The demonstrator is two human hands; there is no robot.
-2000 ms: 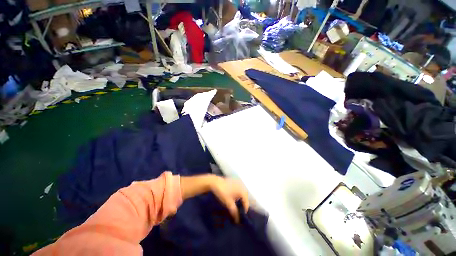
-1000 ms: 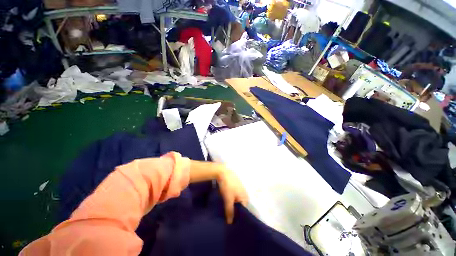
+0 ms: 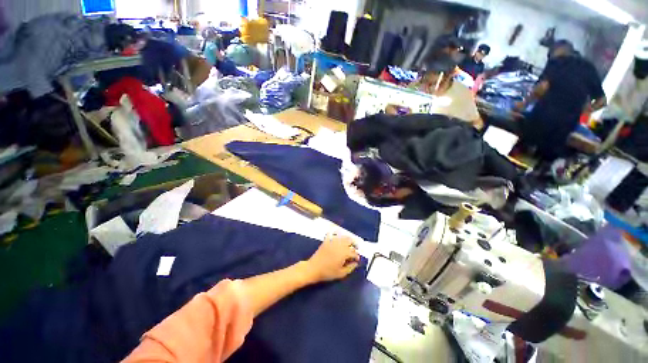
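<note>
The navy garment [image 3: 284, 315] lies over the table's left part and hangs off its left side, with a small white sticker [image 3: 165, 266] on it. My left hand [image 3: 335, 259], below a rolled salmon sleeve, is at the cloth's upper right edge, just left of the sewing machine [image 3: 455, 262]. Its fingers are curled on the cloth; the fingertips are partly hidden. My right hand is not in view.
A loose navy panel [image 3: 312, 174] and a tan wooden strip [image 3: 298, 200] with a blue mark lie beyond the garment. A dark garment pile [image 3: 433, 152] is behind the machine. An open carton [image 3: 206, 188] stands left of the table. People are at the back right.
The view has swung right. My left hand has moved the navy cloth up and right across the white table, close to the machine. The white sticker now shows.
</note>
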